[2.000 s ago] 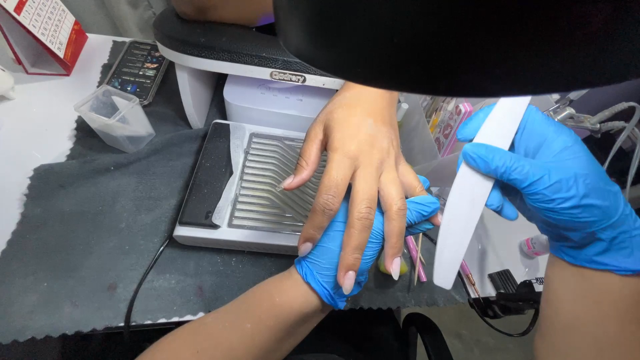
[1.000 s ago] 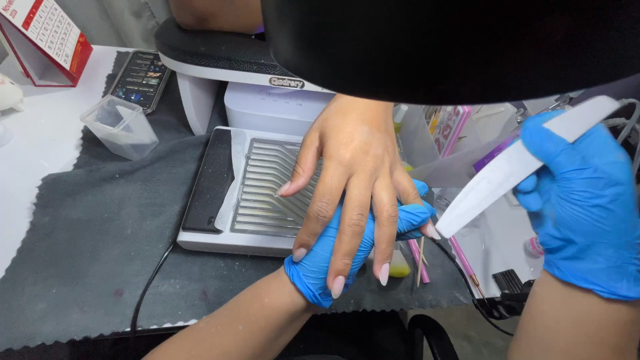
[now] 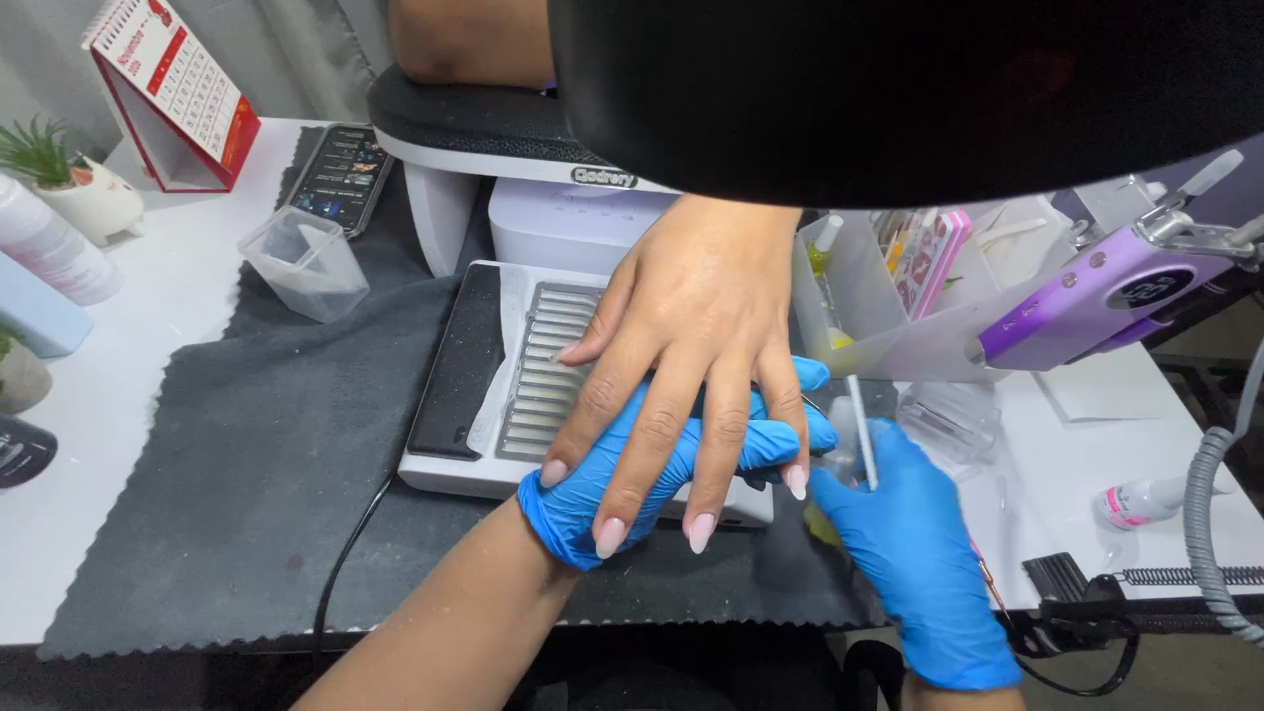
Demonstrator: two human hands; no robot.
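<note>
My left hand (image 3: 632, 474), in a blue glove, lies under another person's hand (image 3: 706, 326) and supports its fingers; the thumb and fingers of my glove show near that person's little finger. The other hand is spread palm down with pale pink, pointed nails. To the right, my gloved right hand (image 3: 904, 543) holds a nail file (image 3: 862, 434), seen nearly edge-on, beside the little finger. Beneath the hands stands a white and black nail dust collector (image 3: 548, 395) with a metal grille. What the lower fingers of my left hand touch is hidden.
A clear plastic cup (image 3: 306, 267), a phone (image 3: 341, 178) and a desk calendar (image 3: 178, 99) stand left. On the right are a translucent organizer (image 3: 889, 336), a purple nail drill (image 3: 1106, 296) and a small bottle (image 3: 1136, 504). A black lamp head (image 3: 889, 89) covers the top; an armrest (image 3: 474, 118) stands behind.
My right hand has come down and leftward with the file, which was raised and showed its broad face earlier. My left hand still supports the other person's hand.
</note>
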